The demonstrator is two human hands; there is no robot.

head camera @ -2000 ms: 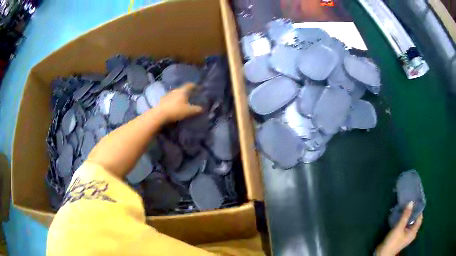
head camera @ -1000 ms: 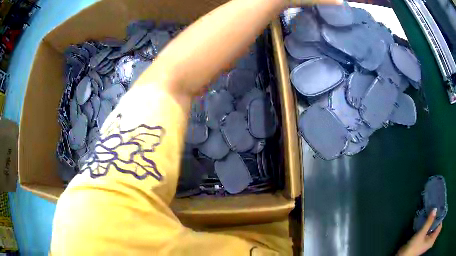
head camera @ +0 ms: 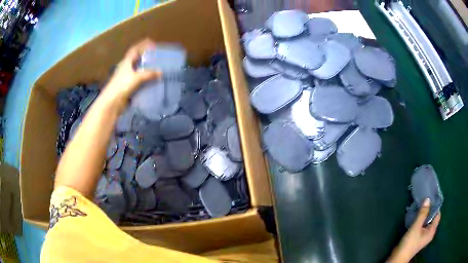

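Observation:
Many grey oval end caps (head camera: 215,196) fill a large open cardboard carton (head camera: 256,154). My left hand (head camera: 136,69) is above the caps in the carton, shut on a pale grey end cap (head camera: 164,59); both are motion-blurred. Another pale cap shows just below it, and I cannot tell if it is held too. My right hand (head camera: 422,228) is at the lower right and holds grey end caps (head camera: 425,186), seemingly several overlapping. A loose pile of end caps (head camera: 333,102) lies on the dark work surface right of the carton.
A long white-silver housing (head camera: 418,49) lies on the green belt (head camera: 454,154) at the upper right. A white sheet (head camera: 350,23) sticks out behind the pile. The carton wall stands between the carton's contents and the pile. Blue floor (head camera: 61,41) shows at the left.
My left hand has moved from over the pile back left over the carton, with a cap in it. Caps in the pile lie differently. My right hand still holds its caps.

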